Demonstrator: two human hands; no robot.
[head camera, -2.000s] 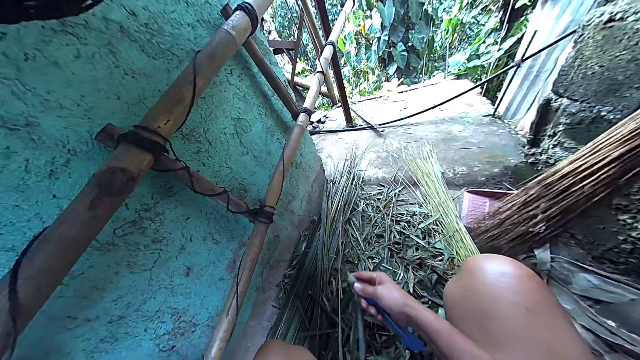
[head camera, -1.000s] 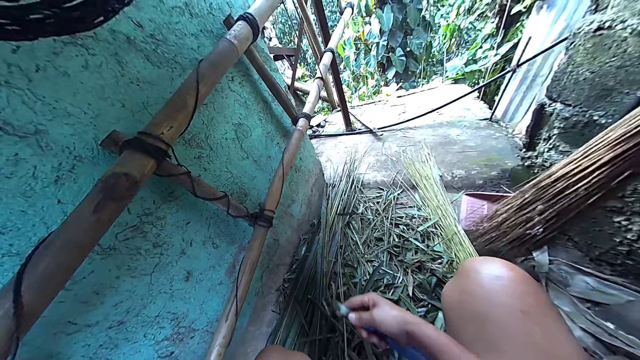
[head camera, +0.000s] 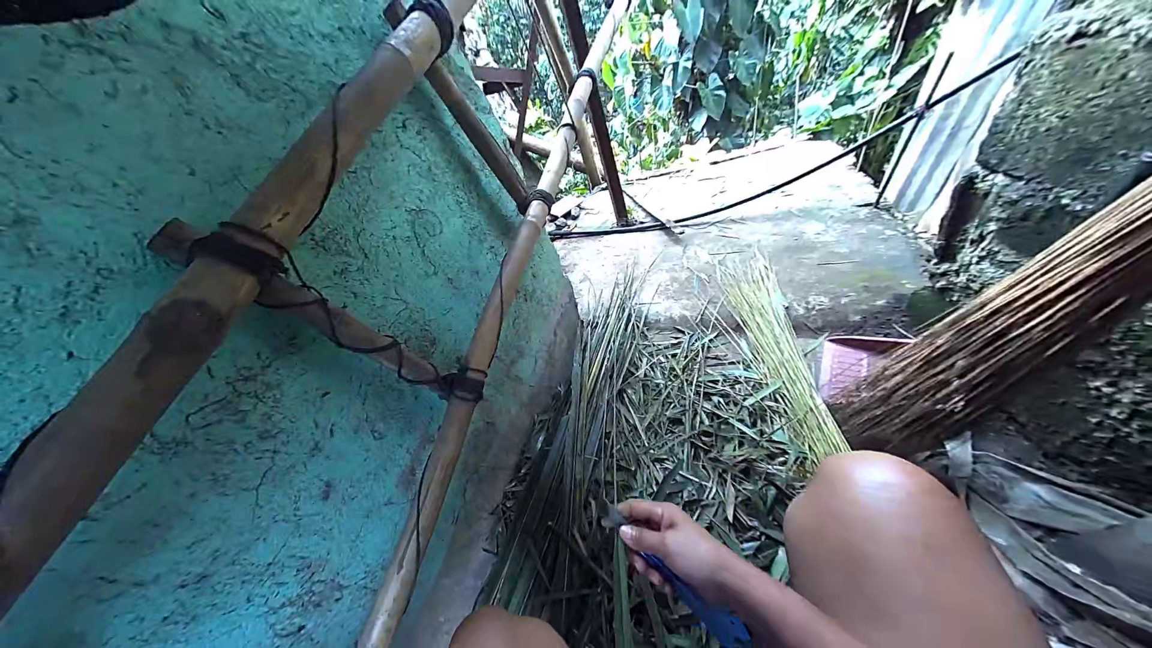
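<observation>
My right hand (head camera: 675, 544) is closed around a small tool with a blue handle (head camera: 697, 603), probably a knife; its short grey tip pokes out past the thumb. A long green leaf strip (head camera: 621, 585) runs just under the fingers. Left of the hand lies a bundle of long dark green leaves (head camera: 567, 450). Cut leaf scraps (head camera: 702, 423) cover the ground ahead. A bundle of pale green stripped leaf ribs (head camera: 778, 360) lies beyond the right knee. My left hand is out of view.
A bamboo ladder (head camera: 450, 423) bound with black cord leans along the turquoise wall (head camera: 315, 486). At right, a brown stick broom (head camera: 999, 333) rests by a pink dustpan (head camera: 850, 360) and a rough block wall (head camera: 1071, 126). A black hose (head camera: 774, 191) crosses the concrete slab (head camera: 747, 252).
My right hand has shifted slightly from where it was two seconds ago, with the blue-handled tool still in it. The bundles on the ground look unmoved.
</observation>
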